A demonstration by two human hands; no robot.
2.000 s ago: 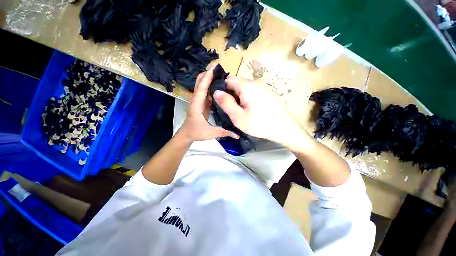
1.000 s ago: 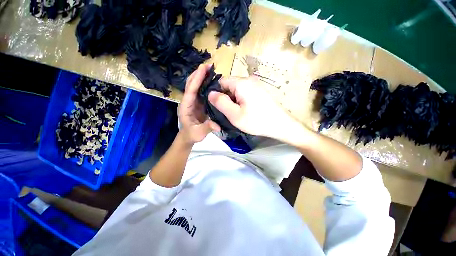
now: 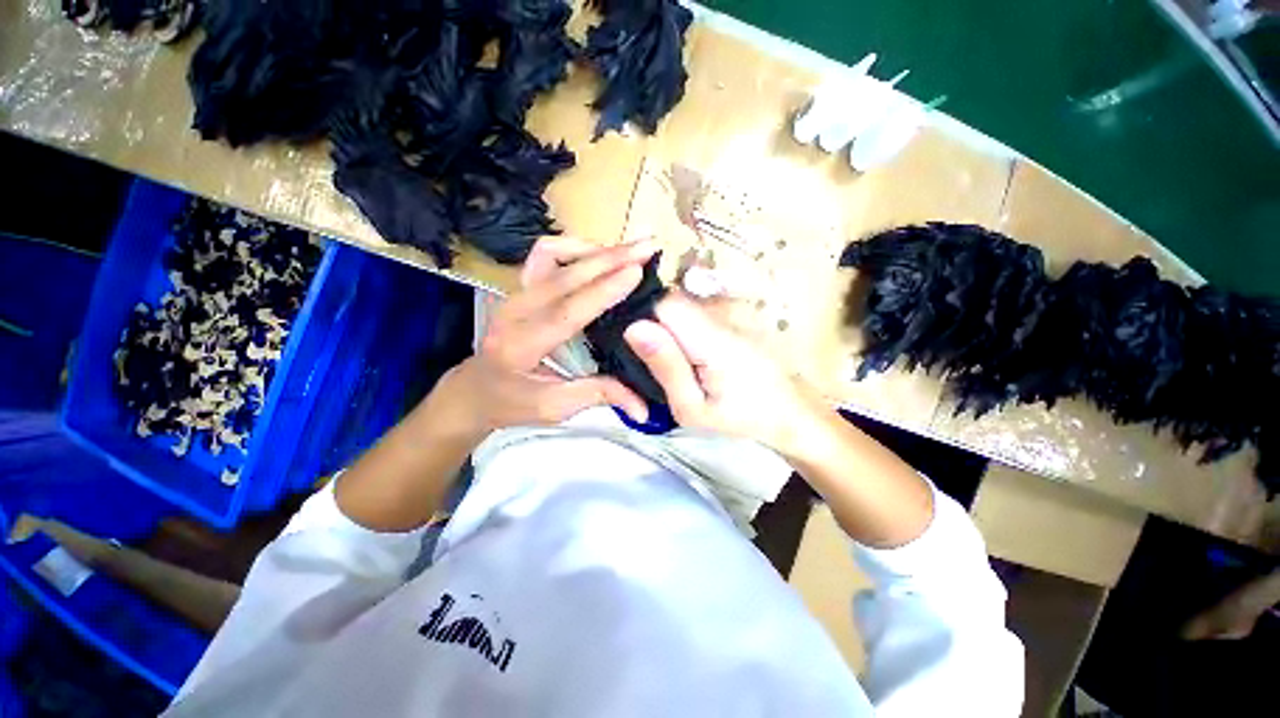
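Observation:
My left hand and my right hand are both closed around one black moulded part in front of my chest, at the bench's near edge. Fingers cover much of the part; any insert in it is hidden. A loose heap of black parts lies on the bench to the left. A neat overlapping row of black parts lies to the right. A small white round dish and thin pale sticks lie just beyond my right hand.
Several white bottles with pointed nozzles stand near the green conveyor belt. A blue crate of black-and-tan small parts is at lower left. Small two-tone parts lie at the bench's far left. Another person's hand shows at the right edge.
My left hand's fingers have come over the black part's upper end and my right thumb has moved lower. The part sits slightly further right, and the white dish now shows.

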